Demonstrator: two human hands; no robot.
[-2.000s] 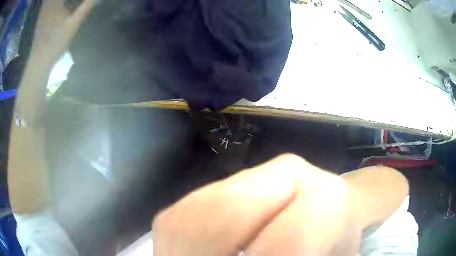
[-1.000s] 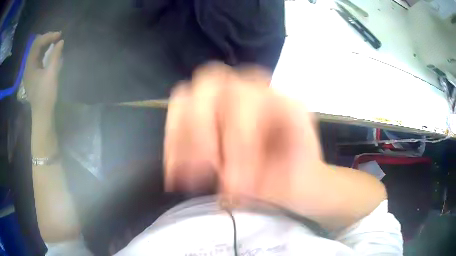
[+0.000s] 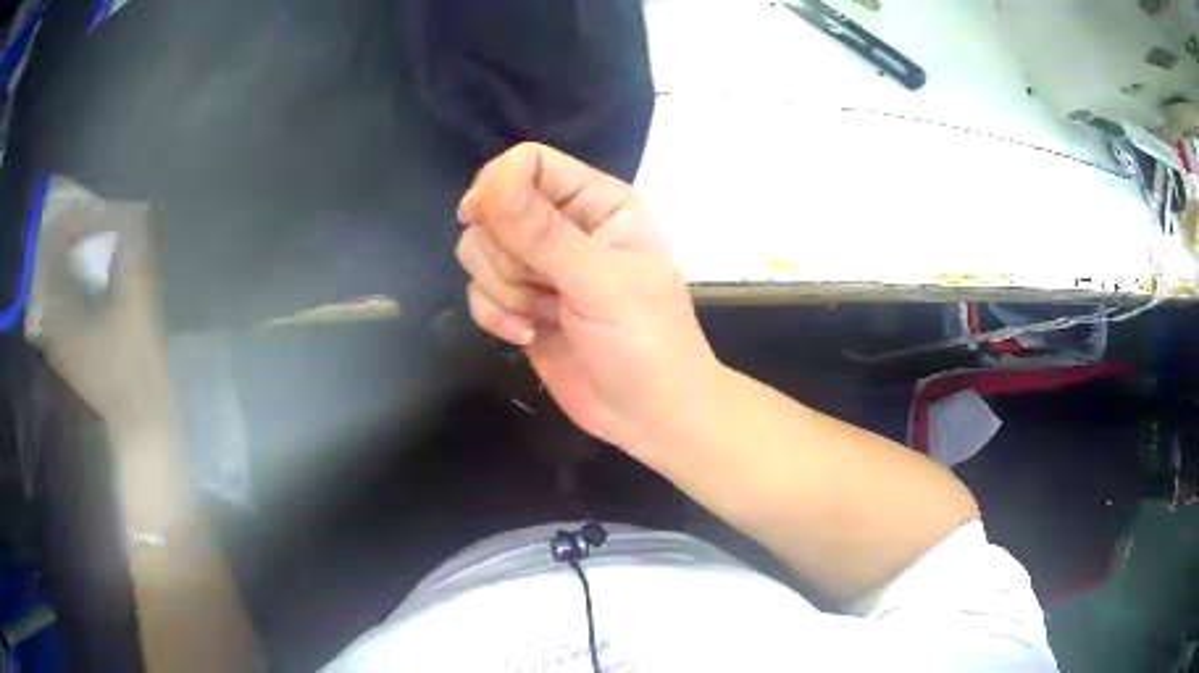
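Observation:
A large dark navy-black cloth (image 3: 539, 79) lies over the white table's left part. My right hand (image 3: 579, 276) is over the table's front edge, just in front of the cloth's lower part. Its thumb and index fingertips are pressed together and the other fingers are curled; no object shows in it. My left hand (image 3: 99, 289) is at the far left, blurred, beside the cloth, with fingers bent around a pale patch. Whether that patch is held or only seen through the gap cannot be told.
The white table (image 3: 842, 184) has a worn yellow front edge. Black thread snips (image 3: 874, 50) lie at its back. Small items and cords are at the right end. Below right is a red-edged dark bin (image 3: 1026, 460) with a pale scrap (image 3: 963, 423). A blue rim (image 3: 32, 256) shows far left.
My right hand has moved up and forward from near my body to the cloth's front. My left hand has moved down from the upper left. The view has shifted; the snips show further left.

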